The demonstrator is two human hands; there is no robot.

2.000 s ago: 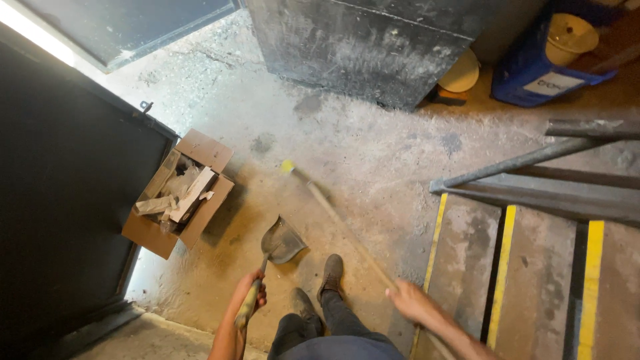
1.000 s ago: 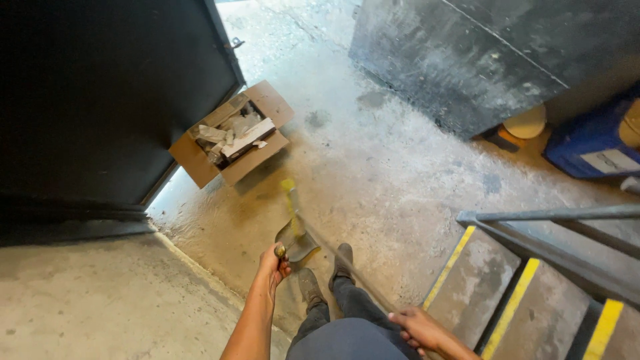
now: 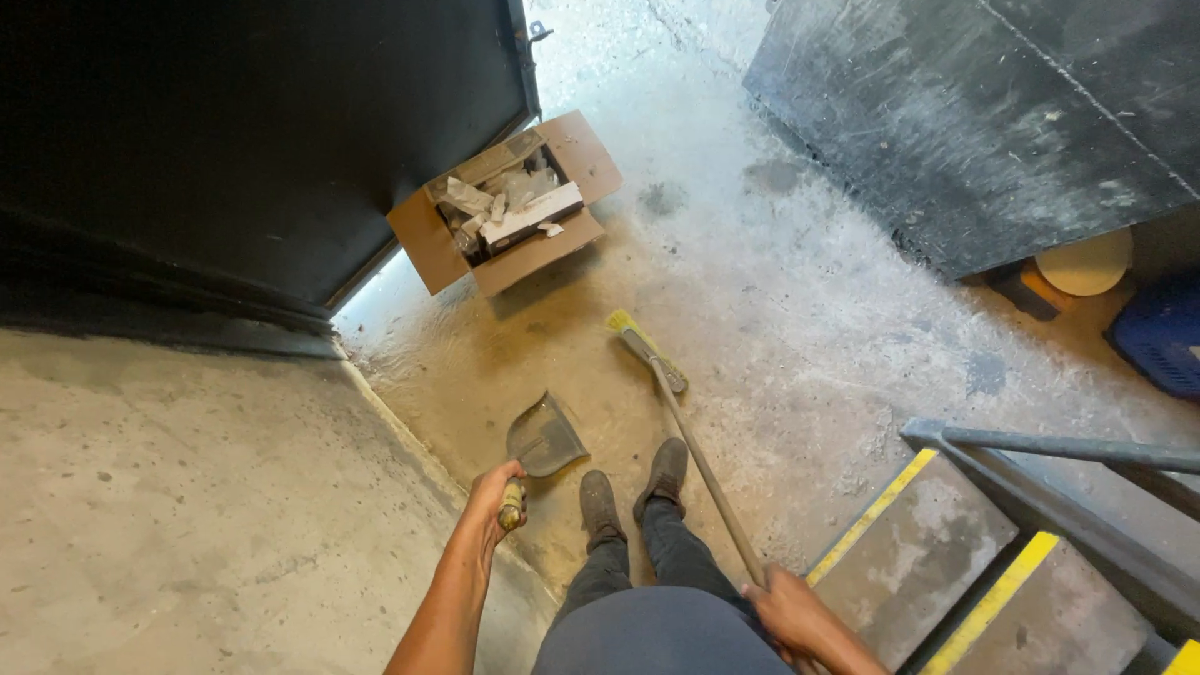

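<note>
My left hand [image 3: 499, 502] is closed around the handle of a grey dustpan [image 3: 547, 438], whose pan is low over or on the floor, left of my boots. My right hand [image 3: 792, 609] grips the long handle of a broom [image 3: 653, 354]. The broom's head, with yellow-green bristles, is at the floor ahead of my feet. Beyond the dustpan stands an open cardboard box [image 3: 539, 262] holding paper, plastic wrapping and a long white carton [image 3: 532, 217].
A dark door [image 3: 262, 141] stands behind the box. Stairs with yellow-edged treads [image 3: 919, 553] and a metal handrail [image 3: 1069, 447] rise at the right. A large scuffed dark panel [image 3: 947, 131] and a blue plastic bin [image 3: 1162, 333] are at the upper right. A concrete wall [image 3: 206, 506] is at the left.
The broom head has moved away from the dustpan, to the right; one second ago the two were close together or overlapping. The view has turned and shifted left.
</note>
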